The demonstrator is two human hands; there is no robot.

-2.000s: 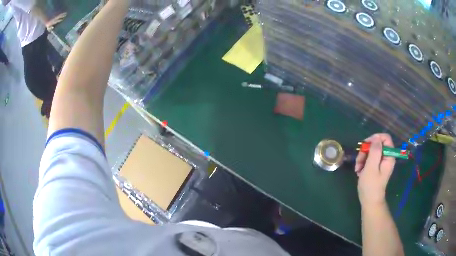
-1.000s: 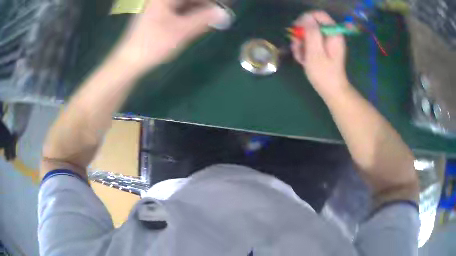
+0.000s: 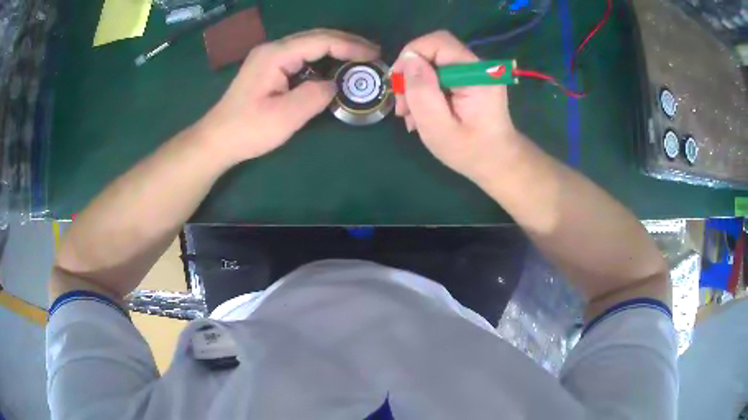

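Note:
A round metal fixture lies on the green mat. On it sits a speaker driver, a disc with a black rim and pale concentric rings. My left hand is bare and holds the driver's edge, thumb at its left and fingertips along its top. My right hand is bare and grips the test probe, with its green handle pointing right and its red front end pointing left. The probe's front is at the driver's right edge; whether the tips touch it cannot be told clearly.
A reddish-brown pad, a thin tool and yellow paper lie at upper left. A brownish side tray with three drivers stands at right. A red lead runs near the blue line. Clear trays edge the far left.
My left hand has come from the upper left to the fixture, where a driver now sits. My right hand has brought the probe left to the driver. The view has turned and shifted.

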